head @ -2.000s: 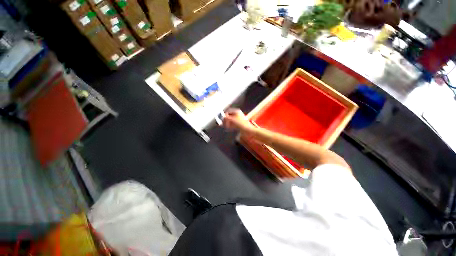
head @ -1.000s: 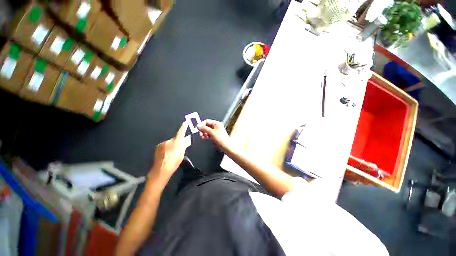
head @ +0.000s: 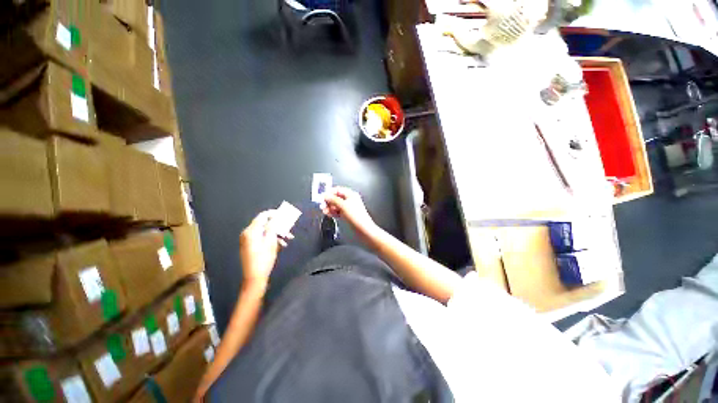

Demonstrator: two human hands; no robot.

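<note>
My left hand (head: 263, 242) holds a plain pale card or patch (head: 285, 219) by its edge, tilted. My right hand (head: 346, 206) holds a small white label sample (head: 321, 186) with a dark frame-like centre, pinched at its lower right corner. The two pieces are side by side and apart, held in the air over the dark floor in front of my apron. Any print on them is too small to read.
Stacked cartons (head: 86, 189) line the left side. A white desk (head: 504, 157) stands on the right with a brown board and dark blue boxes. A round bin (head: 381, 120) is beside it, a red-lined crate (head: 612, 118) beyond, and a chair (head: 316, 17) at the top.
Both hands, together around the framed piece, are now apart, and a plain card shows in my left hand. The view has turned; the cartons are nearer on the left.
</note>
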